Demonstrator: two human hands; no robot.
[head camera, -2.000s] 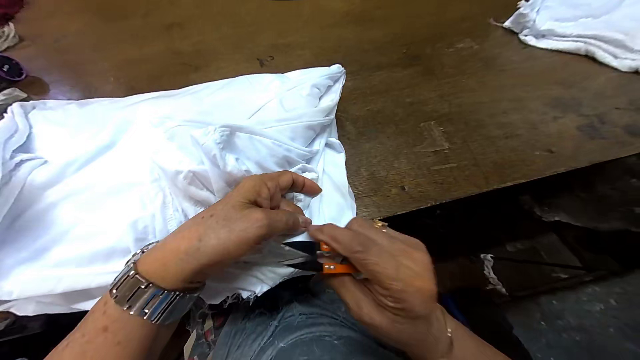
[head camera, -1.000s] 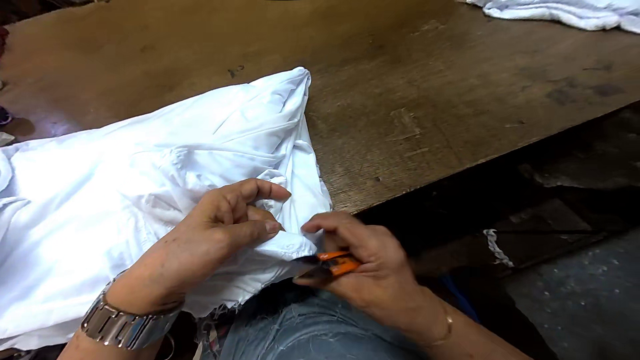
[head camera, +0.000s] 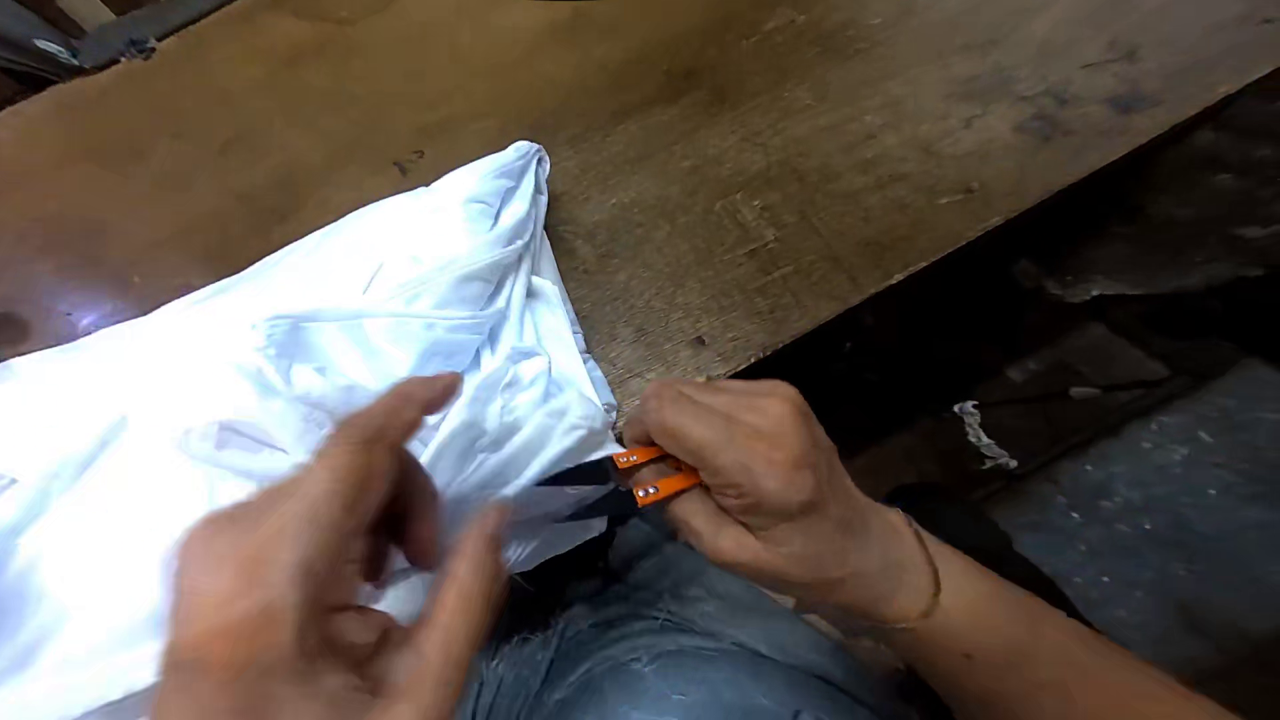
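Note:
White cloth (head camera: 400, 270), folded and creased, lies over the table edge at the left and centre. My right hand (head camera: 745, 480) grips orange-handled thread snips (head camera: 655, 475) at the cloth's right side; their dark blades are apart and point left over the fabric. Thumb and fingers of that hand also meet the cloth's edge. Blurred by motion, my left hand (head camera: 330, 560) is over the near part of the cloth, fingers apart, holding nothing that shows.
The worn wooden table (head camera: 800, 180) runs across the view, its near edge slanting up to the right. Below it lie my lap in grey-blue fabric (head camera: 680, 650), a dark gap, and a grey floor (head camera: 1160, 530) with a white scrap (head camera: 982, 436).
My left hand has let go of the cloth and opened, coming nearer to the camera. The snips' blades, close together a second ago, are now apart. The view has shifted.

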